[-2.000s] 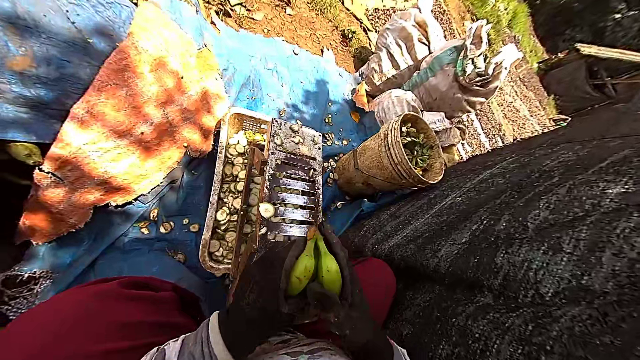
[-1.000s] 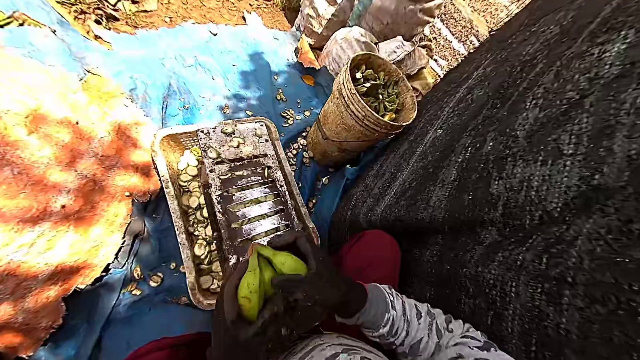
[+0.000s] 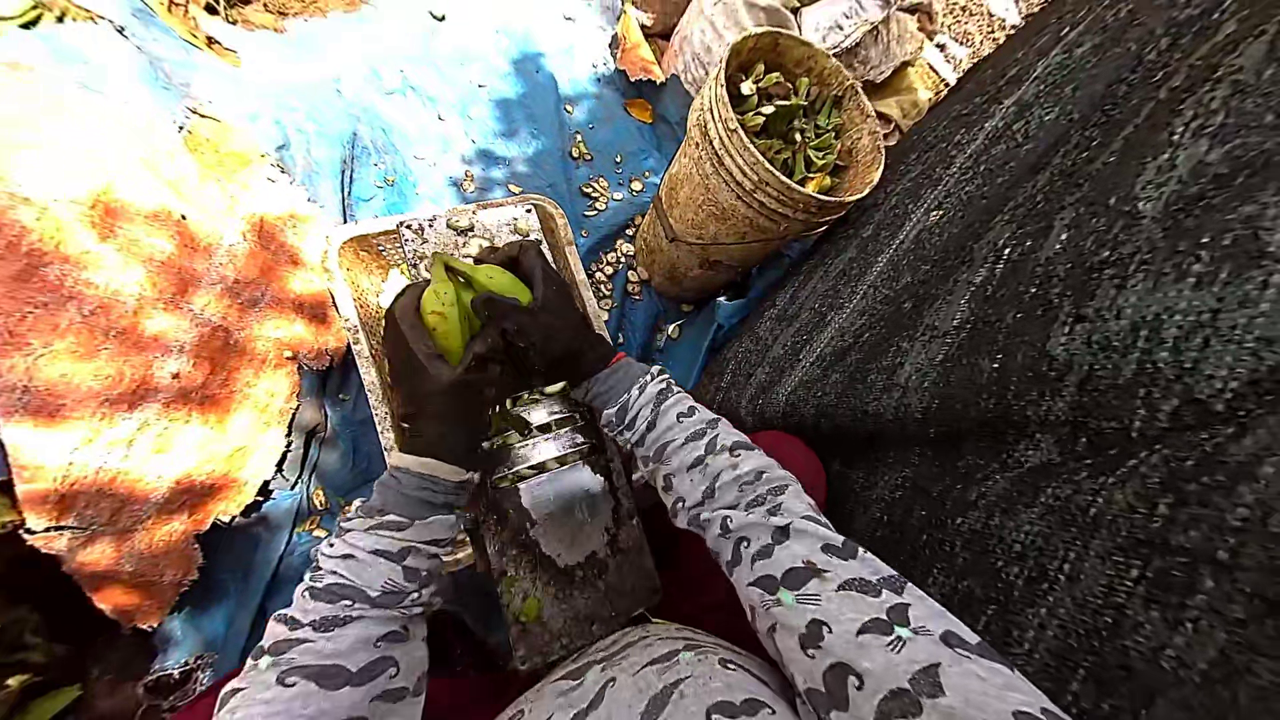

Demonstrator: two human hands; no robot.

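Both hands wear dark gloves and grip a small bunch of green bananas (image 3: 447,312) above the slicer's upper part. My left hand (image 3: 425,375) wraps the bunch from the left; my right hand (image 3: 550,320) holds it from the right. Under them a long slicer board (image 3: 570,580) with several metal blades lies across a plastic basket (image 3: 560,225), its near end close to my body. Slices stick between the blades and on the board's far end. My hands hide the middle of the board and most of the basket's inside.
A dirty plastic bucket (image 3: 690,220) holding green peels leans right of the basket. Loose slices (image 3: 610,270) lie on the blue tarp (image 3: 400,130). An orange-brown sheet (image 3: 130,380) lies left, sacks (image 3: 720,35) stand behind, and dark mesh netting (image 3: 1050,300) slopes along the right.
Both hands, still around the green bananas, have moved forward from the board's near part to over its upper part. The near blades now show behind them. The view has shifted.
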